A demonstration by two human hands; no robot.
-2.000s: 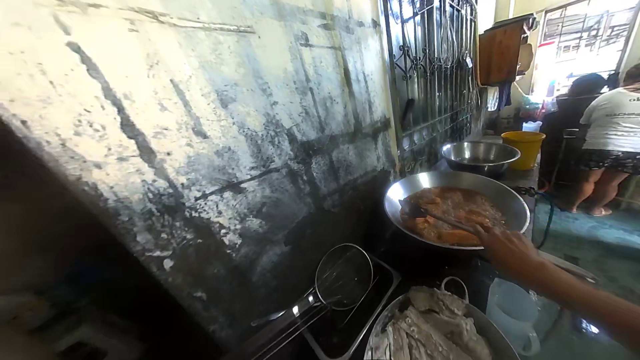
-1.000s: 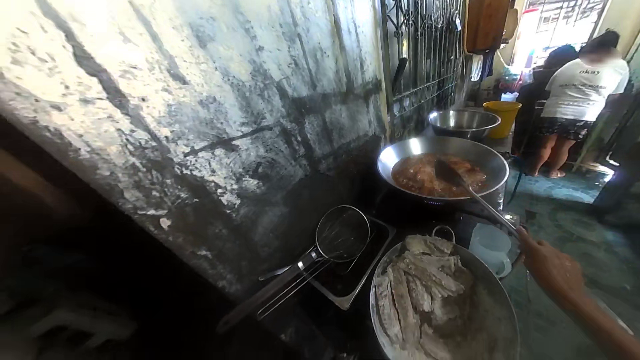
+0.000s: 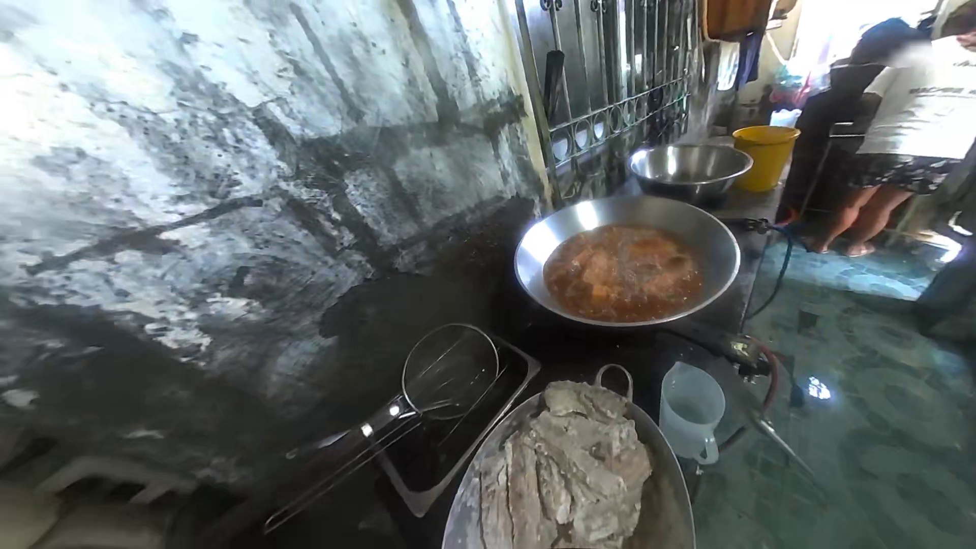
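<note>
Neither my left hand nor my right hand is in view. A wide metal wok (image 3: 717,267) holds reddish-brown bubbling liquid with chunks of food (image 3: 621,273) in it. Nearer, a round metal pan (image 3: 680,499) with a loop handle holds a pile of pale, coated strips (image 3: 568,465). A long-handled wire strainer (image 3: 450,371) lies to the left of this pan, over a dark rectangular tray (image 3: 427,488). To the pan's right stands a translucent plastic jug (image 3: 691,412). A thin metal rod, perhaps a utensil handle (image 3: 779,440), juts past the counter edge.
Behind the wok are a metal basin (image 3: 690,164) and a yellow bucket (image 3: 765,156). A stained wall (image 3: 267,191) and a metal grille (image 3: 610,114) border the left. A hose (image 3: 784,267) hangs beside the counter. People (image 3: 915,114) stand at the far right.
My right hand, which held a long-handled spatula over the wok, has left the view, and the spatula's blade is no longer seen in the wok.
</note>
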